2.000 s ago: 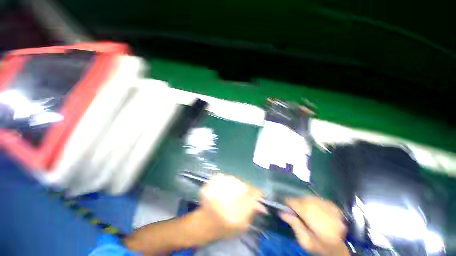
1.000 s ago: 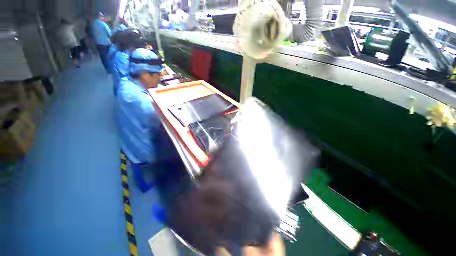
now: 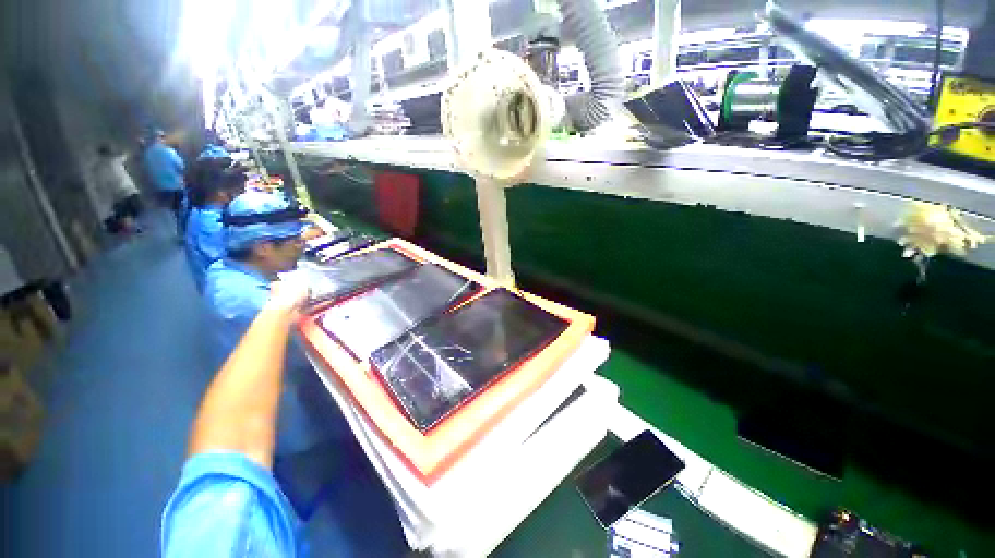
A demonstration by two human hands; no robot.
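Observation:
My left hand reaches out at far left, at the left edge of the far dark tablet, and grips that edge; its fingers are small and washed out. Two more dark tablets overlap in front, the middle one and the near one, which has shiny film glare. They lie on the orange-red foam tray on top of the white foam trays. My right hand is not in view.
A small black glossy device and label strips lie on the bench right of the trays. A white fan stands behind. A person in blue is beyond my arm. Dark parts show at bottom right.
The blurred tablet held close to me is no longer in front of the view. Three tablets now show on the tray. My left arm is stretched far left; my right hand is out of view.

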